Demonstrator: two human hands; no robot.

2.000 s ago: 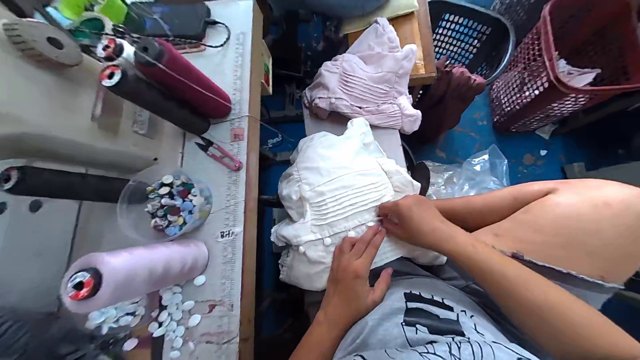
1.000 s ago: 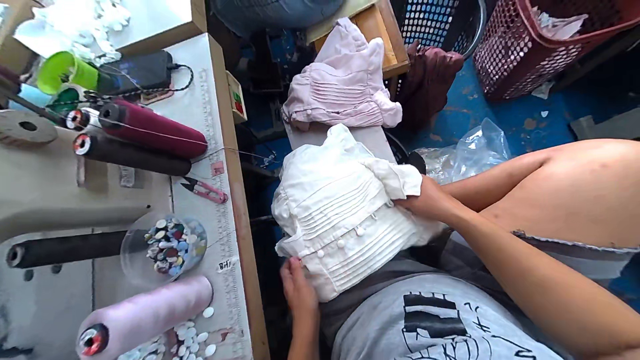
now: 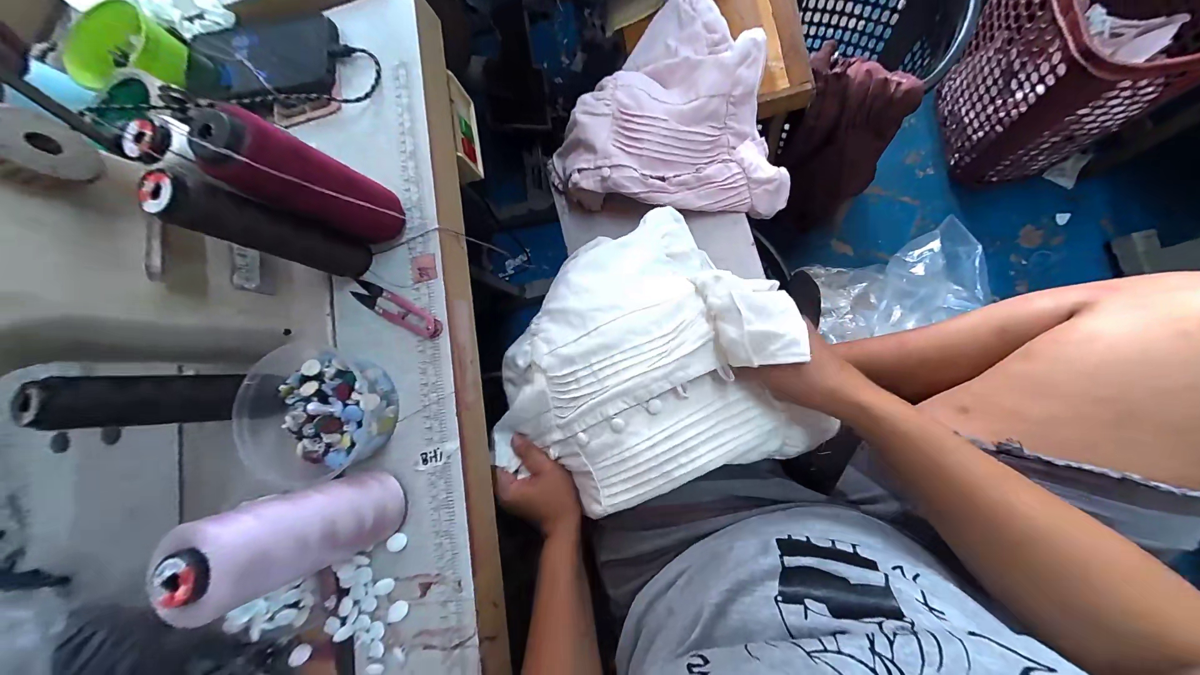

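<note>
A white pleated garment [image 3: 637,356] with several covered buttons [image 3: 617,425] down its placket lies over my lap and a narrow board. At its lower left edge my left hand [image 3: 542,486] grips the cloth, thumb on top. My right hand [image 3: 797,370] holds the garment's right side beside a short sleeve [image 3: 761,319]; its fingertips are hidden under the fabric. Just beyond, a pale pink pleated garment [image 3: 670,141] rests on the far end of the same board. Neither hand touches it.
On the table at left are a maroon thread cone [image 3: 309,178], a lilac thread cone [image 3: 281,544], pink thread snips [image 3: 398,311], a tub of mixed buttons [image 3: 246,412] and loose white buttons [image 3: 375,600]. A maroon plastic basket [image 3: 1012,112] stands back right, near a clear plastic bag [image 3: 937,272].
Two seconds ago both hands were together at the placket. My left hand has since moved to the garment's lower left edge and my right hand to its right side.
</note>
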